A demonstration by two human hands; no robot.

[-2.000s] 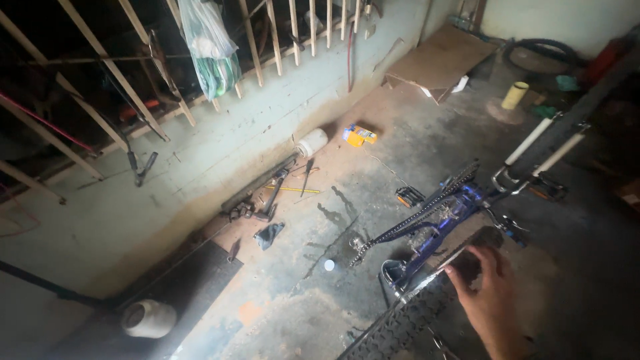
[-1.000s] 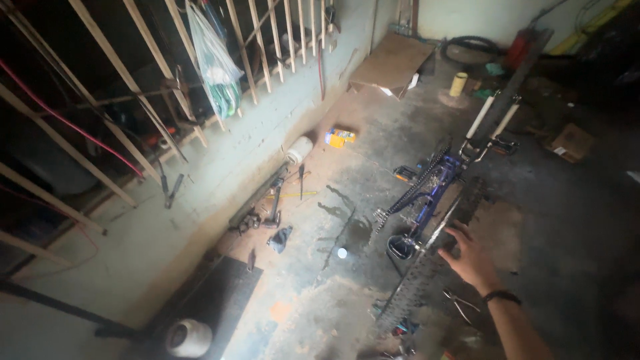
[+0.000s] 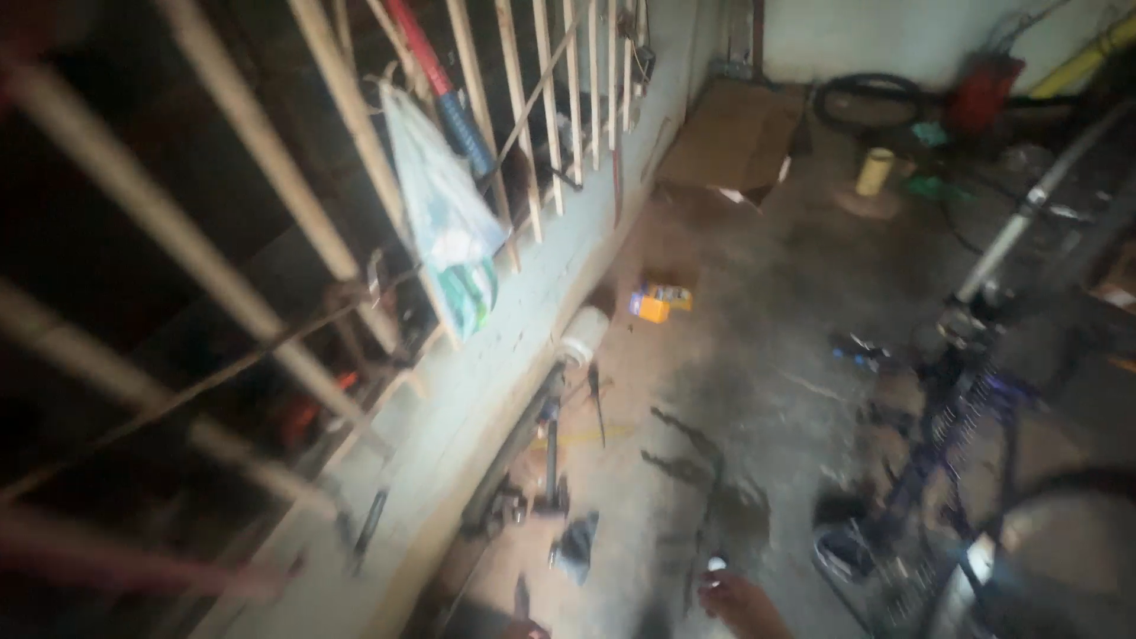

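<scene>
At the bottom edge, my right hand reaches over the concrete floor, its fingertips at a small round white object; blur hides whether they grip it. Only a blurred bit of my left hand shows at the lower edge, by the lower end of a dark slim tool; its grip is unclear. To the right is a blue-purple bicycle frame with a pale fork leg, blurred. A grey rag lies between the hands and the wall, near a hammer-like tool.
A low wall with wooden slats and a hanging plastic bag runs along the left. On the floor are a white container, a yellow package, flattened cardboard, a yellow cylinder and a bicycle tire.
My right hand has left the bicycle's wheel area and is now at the small white object on the floor. My left hand has come into view. The view has shifted towards the slatted wall.
</scene>
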